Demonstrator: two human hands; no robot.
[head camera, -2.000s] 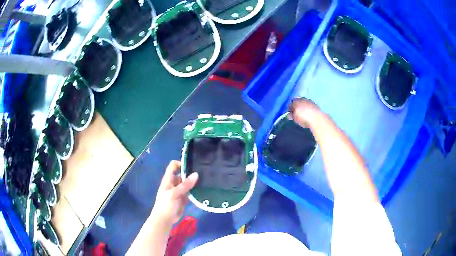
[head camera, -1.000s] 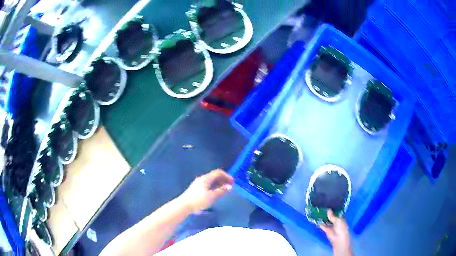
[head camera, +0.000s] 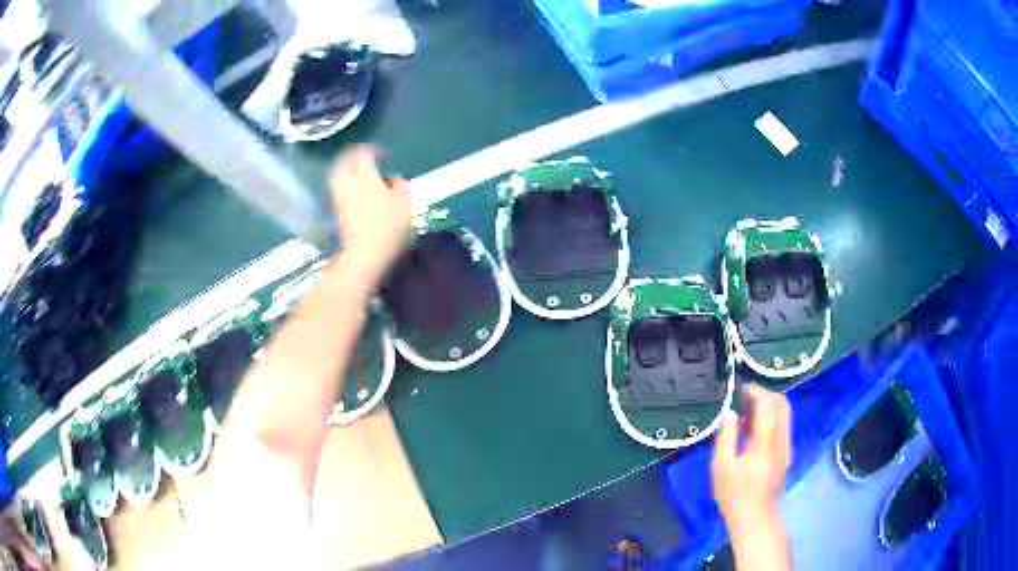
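Observation:
Green, white-rimmed units with dark recesses stand in a row on the green bench. My left hand (head camera: 374, 212), blurred, is raised over the pale rail, by the green end of one unit (head camera: 447, 290); whether it holds anything cannot be told. My right hand (head camera: 754, 446) is beside the lower right rim of another unit (head camera: 673, 363), fingers apart; contact is unclear. A further unit (head camera: 781, 296) stands to its right, and one (head camera: 564, 245) stands between my hands. My left forearm partly hides units behind it.
A blue tote (head camera: 815, 513) with units lies below the bench at right. Blue boxes (head camera: 692, 45) stand beyond the pale rail (head camera: 536, 139). Cardboard (head camera: 385, 491) lies at the near edge. Loose black parts (head camera: 73, 301) are heaped at left. Another person's hand (head camera: 17, 547) shows lower left.
The view has turned from the tote to the bench. My right hand has left the unit in the tote and is now by a bench unit. My left hand has moved up over the rail.

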